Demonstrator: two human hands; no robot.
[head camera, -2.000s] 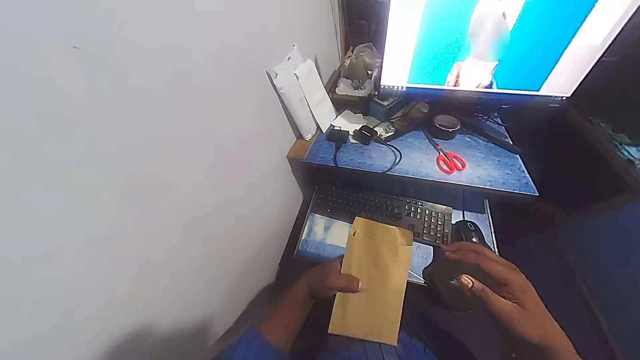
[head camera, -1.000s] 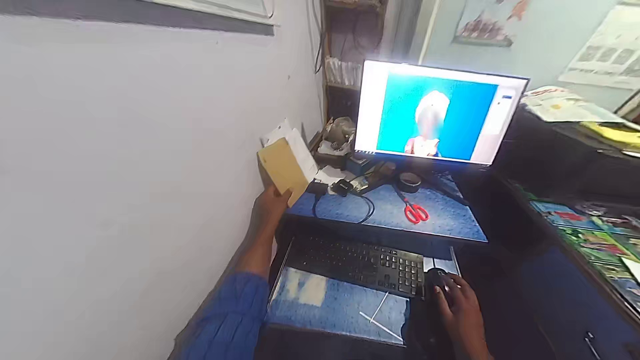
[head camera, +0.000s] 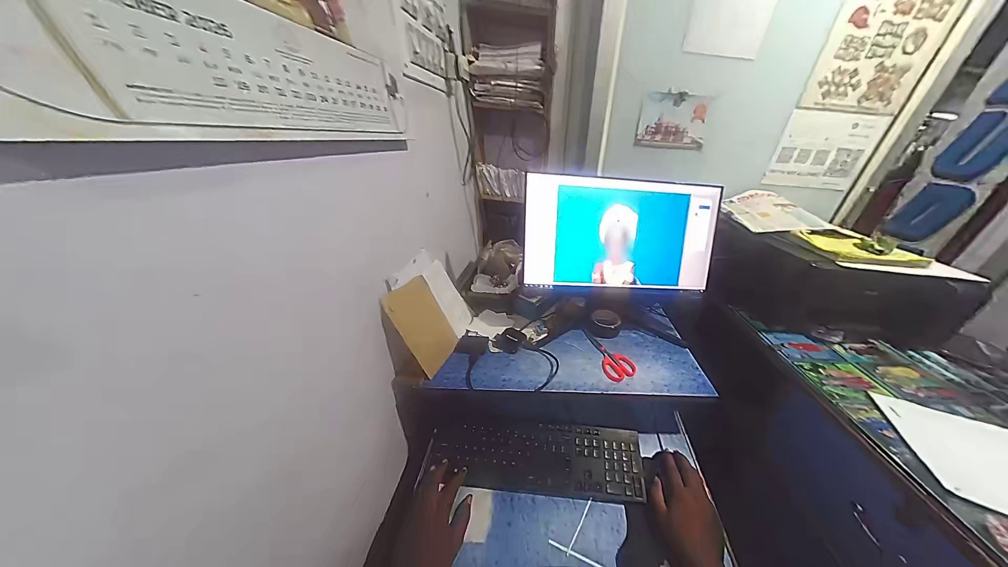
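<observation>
My left hand (head camera: 441, 512) rests at the lower left corner of a black keyboard (head camera: 543, 461), fingers apart and holding nothing. At the keyboard's right side my right hand (head camera: 683, 504) lies over a dark computer mouse, which it mostly hides. A brown paper envelope (head camera: 421, 323) leans against the wall and some white papers at the left end of the blue desk top. The lit monitor (head camera: 622, 232) shows a picture with a blue background. Red-handled scissors (head camera: 618, 366) lie below it, near a roll of black tape (head camera: 605, 321).
Black cables with plugs (head camera: 512, 340) lie on the desk top. White strips (head camera: 581, 528) lie on the keyboard tray. To the right stand a black printer (head camera: 850, 291) bearing papers and a counter with a white sheet (head camera: 945, 449). A wall calendar (head camera: 236, 79) hangs upper left.
The envelope was in my left hand and now leans against the wall, let go. My left hand has come down to the keyboard. The view has tilted up since the earliest frame.
</observation>
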